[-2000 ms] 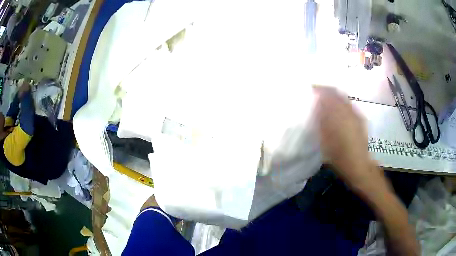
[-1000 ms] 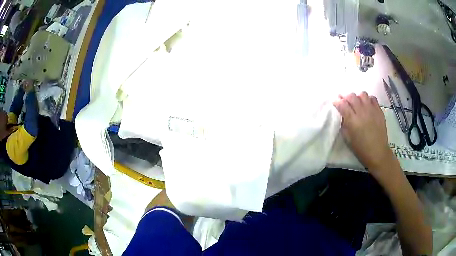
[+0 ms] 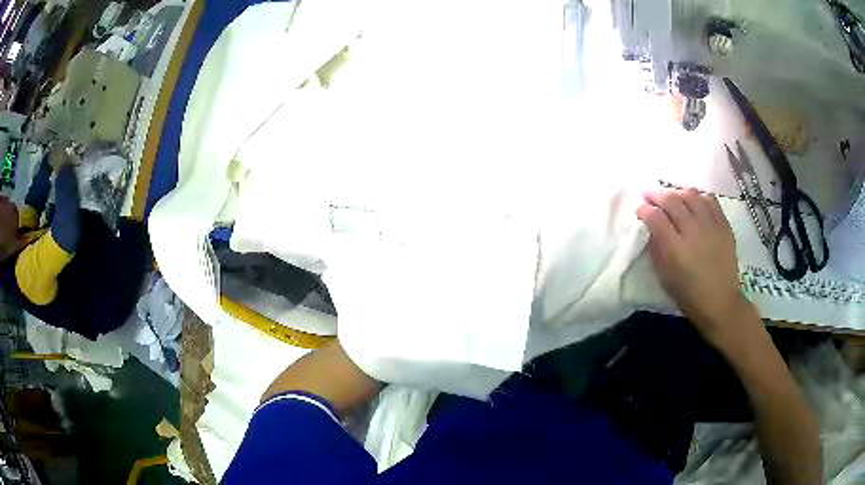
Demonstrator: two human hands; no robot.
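Note:
The white garment (image 3: 427, 303) lies spread over the table and is strongly overexposed. Its right part reaches toward the sewing machine's lit needle area, where details are washed out. My right hand (image 3: 690, 248) is bare, with its fingertips closed on the garment's right edge, just left of the scissors. My left forearm goes under the garment at the lower left; the left hand is hidden by the cloth. The machine's presser foot area (image 3: 690, 95) shows dark and metallic parts beside the glare.
Black shears (image 3: 785, 175) and small silver snips (image 3: 752, 194) lie right of my right hand. A ruler print (image 3: 806, 286) runs along the front edge. A lamp bar (image 3: 573, 47) stands left of the needle. Another person (image 3: 71, 256) sits at a machine at far left.
My right hand, blurred two seconds ago, moved right onto the cloth edge and has since shifted slightly down. The garment's lower part moved right and up, and more of my left forearm shows.

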